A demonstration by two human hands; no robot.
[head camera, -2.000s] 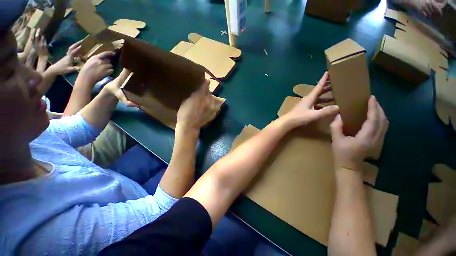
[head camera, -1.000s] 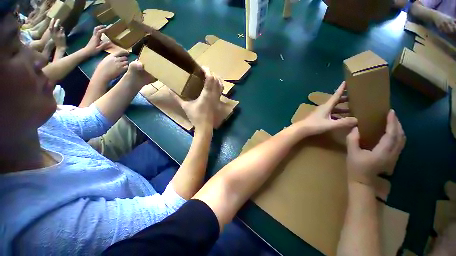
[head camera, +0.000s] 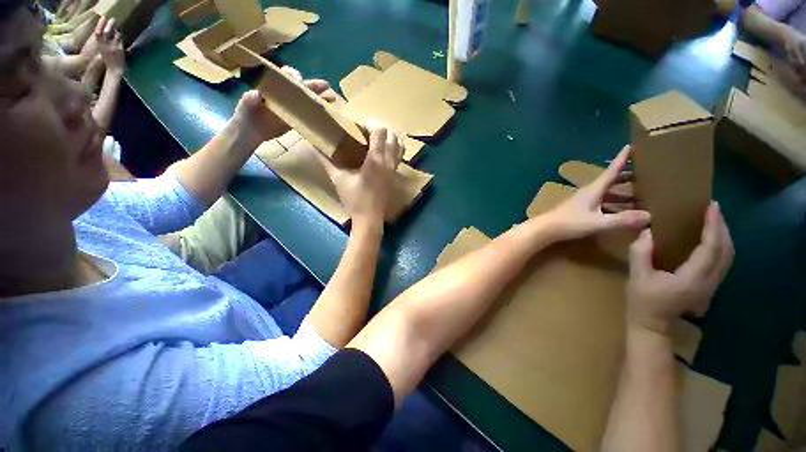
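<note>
A closed brown box point(head camera: 673, 181) stands on end, tilted slightly, above the cardboard blanks in front of me. My right hand point(head camera: 679, 278) grips its lower end from below, thumb and fingers on either side. My left hand point(head camera: 610, 205) is at its left side with the fingers spread; the fingertips touch or pass behind the box, and their exact contact is hidden. A large flat cardboard blank point(head camera: 548, 327) lies under my forearms at the table's edge.
At left, a person in a light blue top point(head camera: 159, 327) holds a part-folded box point(head camera: 309, 110) over blanks. Another open box point(head camera: 221, 44) stands beyond. Blanks point(head camera: 402, 95) and an upright post point(head camera: 455, 44) are mid-table. A closed box point(head camera: 764, 132) lies at right.
The view has shifted, so things sit further right. My hands keep the same hold on the box. The neighbour's part-folded box has been turned and its lid position changed.
</note>
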